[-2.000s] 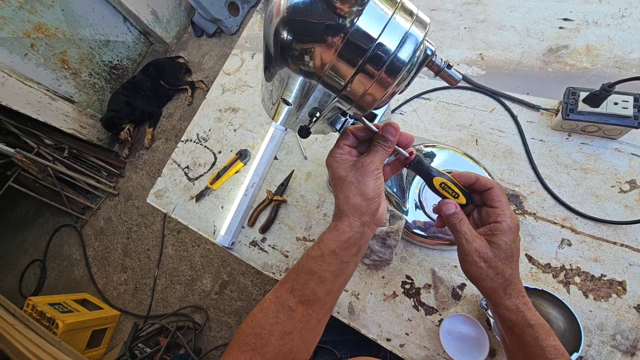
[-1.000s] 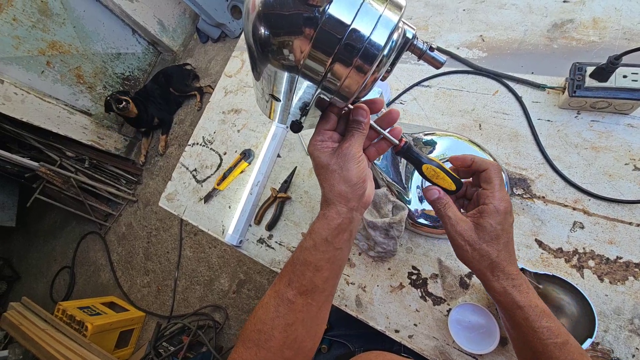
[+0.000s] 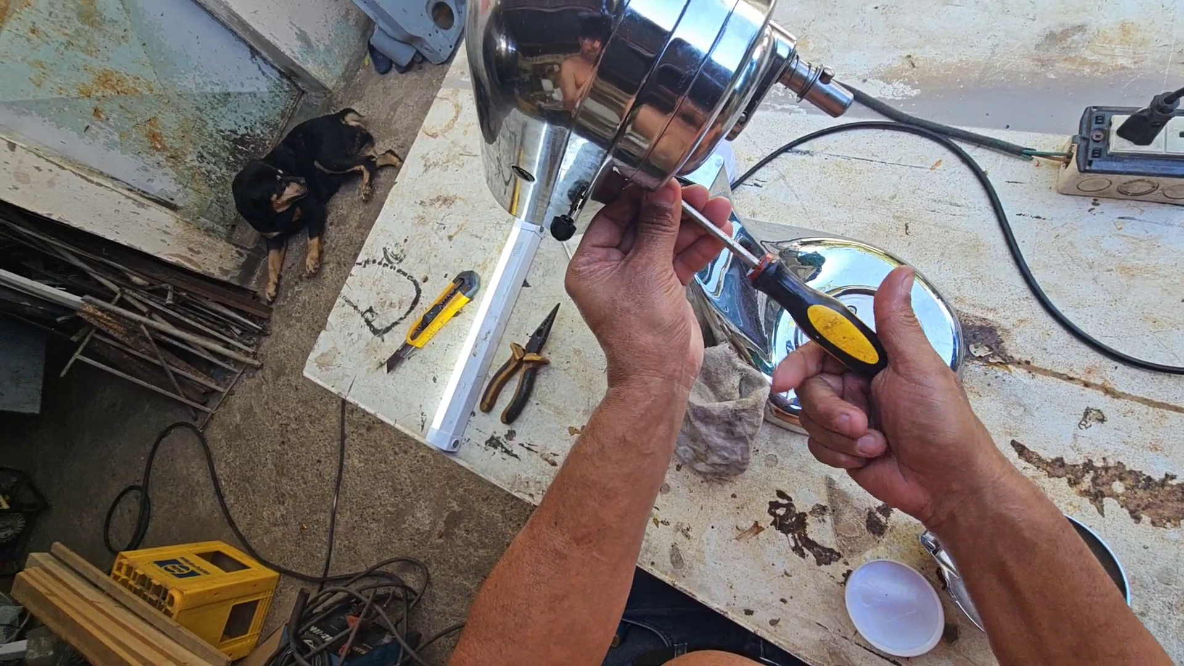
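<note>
A polished chrome mixer head stands tilted at the top of the view. My left hand has its fingers at its lower edge, where a screwdriver's shaft ends; the tip is hidden behind them. My right hand touches the butt of the black and yellow screwdriver, its thumb raised along the handle and the fingers loosely curled. Beneath the tool lies a round chrome base, with a grey rag beside it. Left of my left arm are pliers and a yellow utility knife.
A white strip lies across the worn white tabletop. A white dish and a metal bowl are near the front edge. A black cable runs near an outlet box. A dog lies on the floor.
My right hand's fingers have loosened from around the screwdriver handle and now sit at its butt end, with the thumb lifted. My left hand remains at the chrome head's lower edge.
</note>
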